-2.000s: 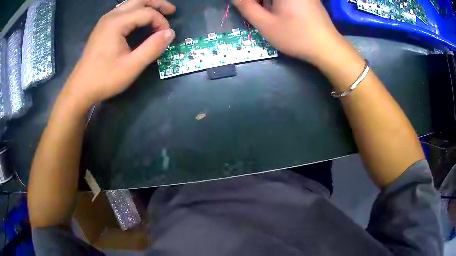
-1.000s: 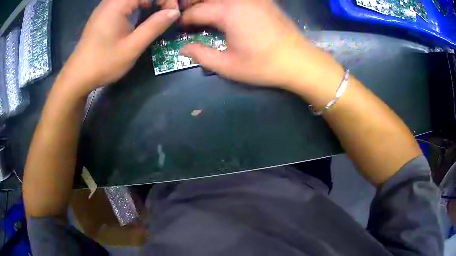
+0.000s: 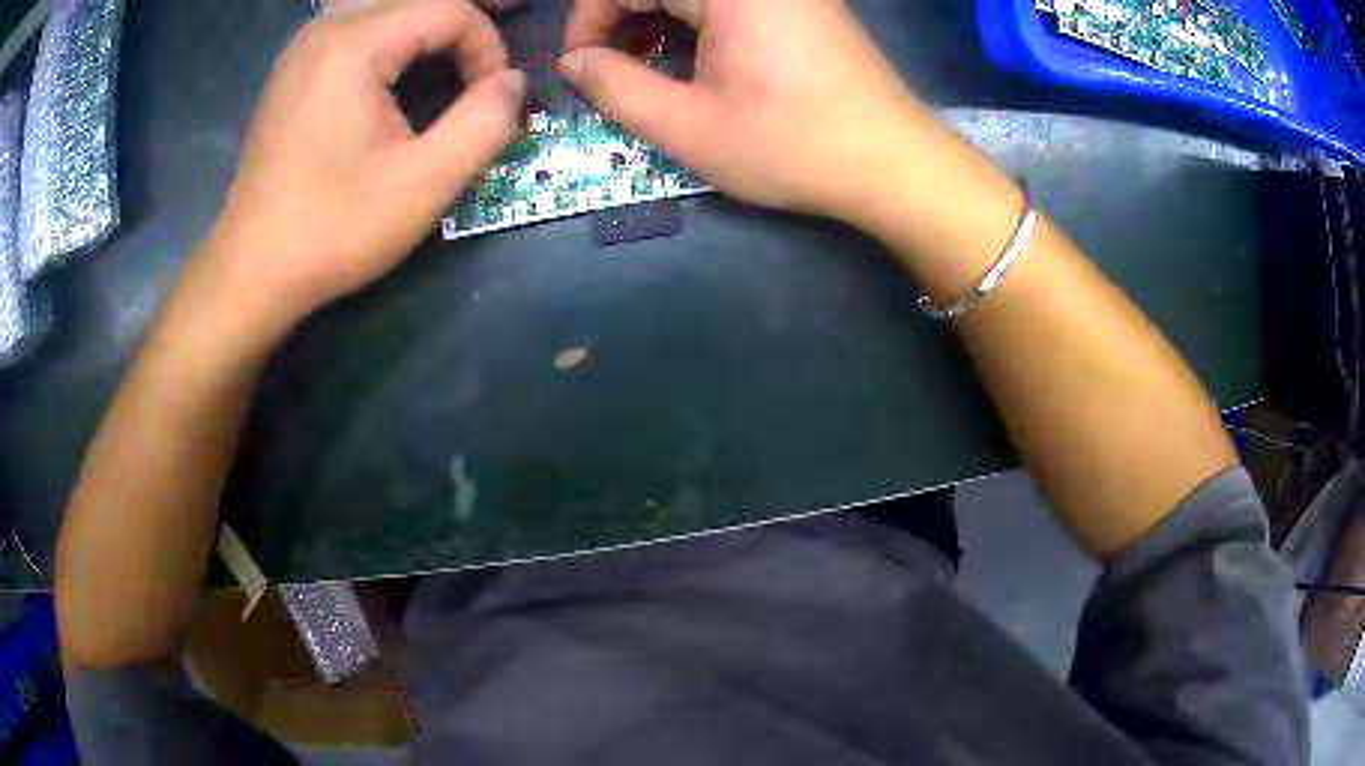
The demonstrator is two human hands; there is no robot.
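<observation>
A green and white circuit board strip (image 3: 576,177) lies on the dark green bench, partly covered by my hands. A small black block (image 3: 638,223) touches its near edge. My left hand (image 3: 382,142) is at the board's left end, thumb and index finger pinched close together. My right hand (image 3: 719,97) is over the board's right part, thumb and index finger also close together. A very thin red lead wire (image 3: 542,65) shows between the two thumb tips. Which fingers grip it is hard to tell. The top frame edge cuts off some fingers.
A blue tray (image 3: 1018,48) with green boards (image 3: 1168,42) is at the upper right. Silvery wrapped bundles (image 3: 71,135) lie at the left. A small pale scrap (image 3: 572,359) lies on the bench (image 3: 719,389). A cardboard box (image 3: 300,696) is below the bench edge.
My right hand has moved left from the board's right end, and both hands' fingertips are now near each other over the board. The red wire shows between them.
</observation>
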